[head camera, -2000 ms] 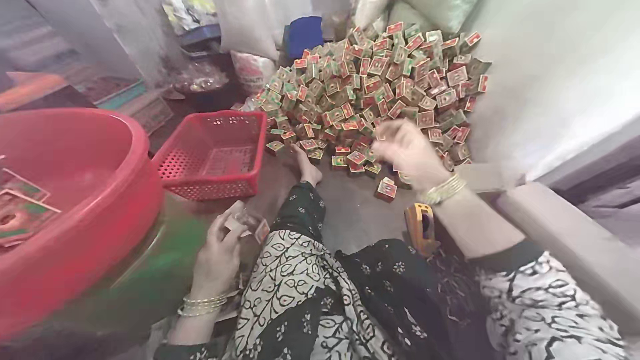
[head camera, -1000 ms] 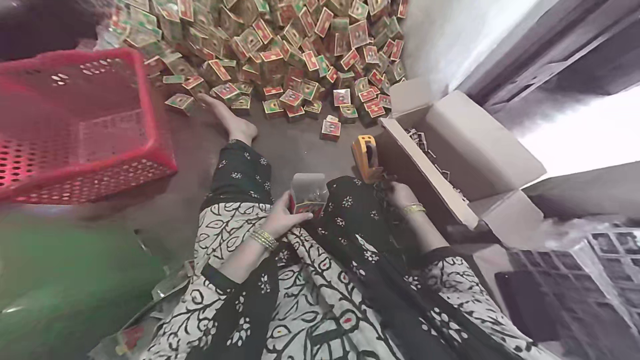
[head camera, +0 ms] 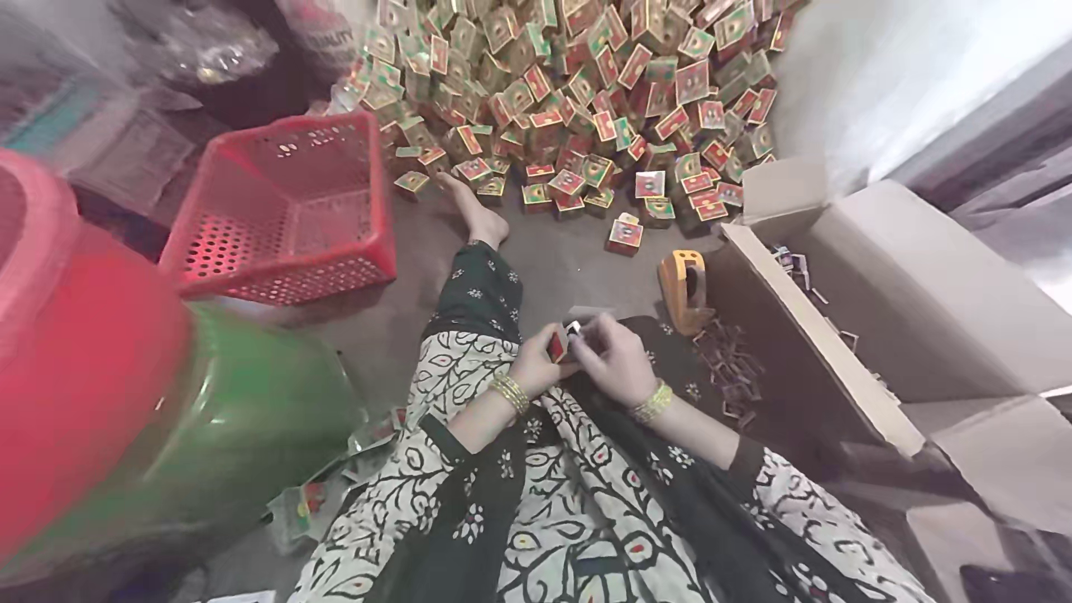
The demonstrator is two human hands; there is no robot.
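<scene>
My left hand (head camera: 538,360) holds a small red carton (head camera: 556,344) over my lap. Close against it, the fingers of my right hand (head camera: 615,356) pinch a small dark and white piece (head camera: 573,327) at the carton's top. A yellow tape dispenser (head camera: 685,289) stands on the floor beyond my right hand. Beside it lies a heap of small dark pieces (head camera: 730,364), too small to name. A large pile of small red and green printed cartons (head camera: 586,109) lies ahead, with one carton (head camera: 625,234) just in front of it.
A red perforated plastic basket (head camera: 289,209) stands at the left, behind a red tub (head camera: 84,335) and a green tub (head camera: 243,419). An open cardboard box (head camera: 913,293) with small pieces inside stands at the right. Clear plastic packaging (head camera: 293,511) lies at lower left.
My right hand has moved from beside the tape dispenser to the carton in my left hand and now pinches a small piece. The view has swung.
</scene>
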